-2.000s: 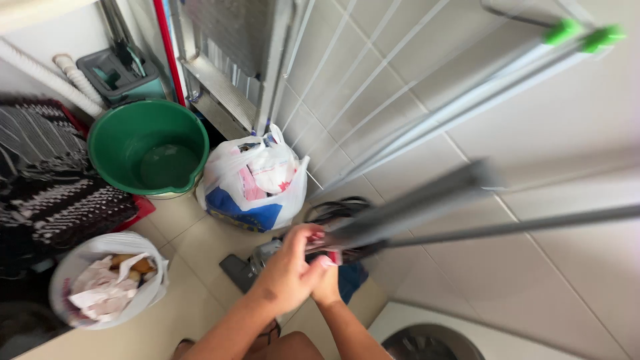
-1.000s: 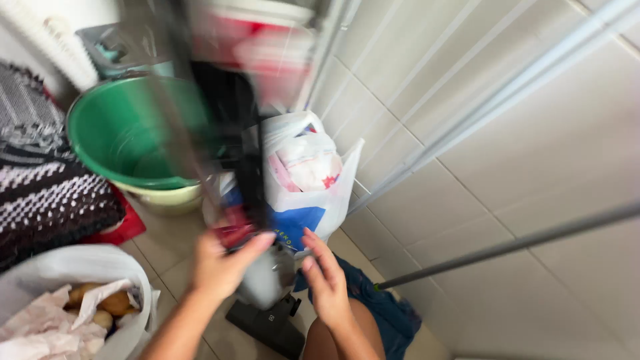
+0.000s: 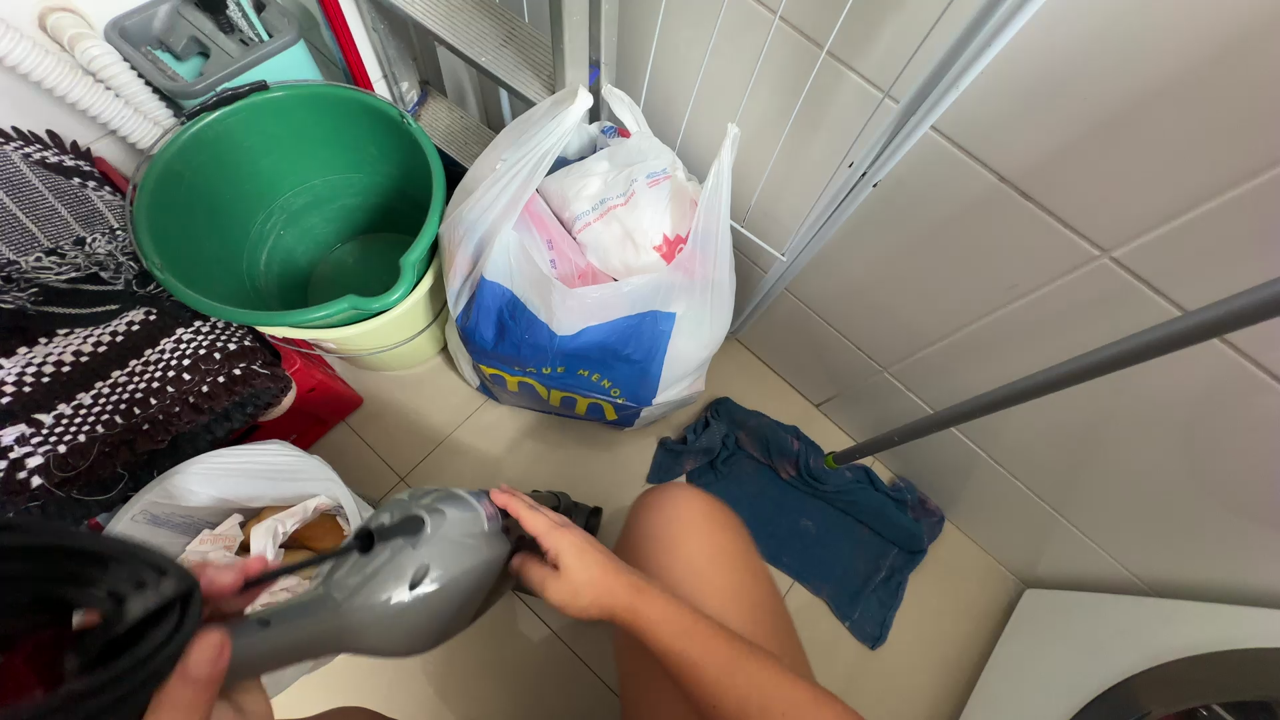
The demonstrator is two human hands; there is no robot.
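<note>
A grey handheld vacuum cleaner lies sideways across the lower left of the head view. My left hand is closed around its handle end, beside a coiled black power cord that partly hides the fingers. The fingers of my right hand rest around the dark collar at the other end of the body. Beyond that hand a black fitting sticks out; its far part is hidden. Under the vacuum cleaner stands a white bag-lined bin with crumpled papers and brown items inside.
A green bucket sits in a pale yellow one. Beside them stands a full plastic bag. A blue cloth lies under a grey pole. Woven rugs are at left, a drying rack at the wall, a white appliance lower right.
The long dark part of the vacuum, upright and blurred one second ago, is now low and sideways at left. My right hand, apart from it then, now touches its collar. The view has shifted.
</note>
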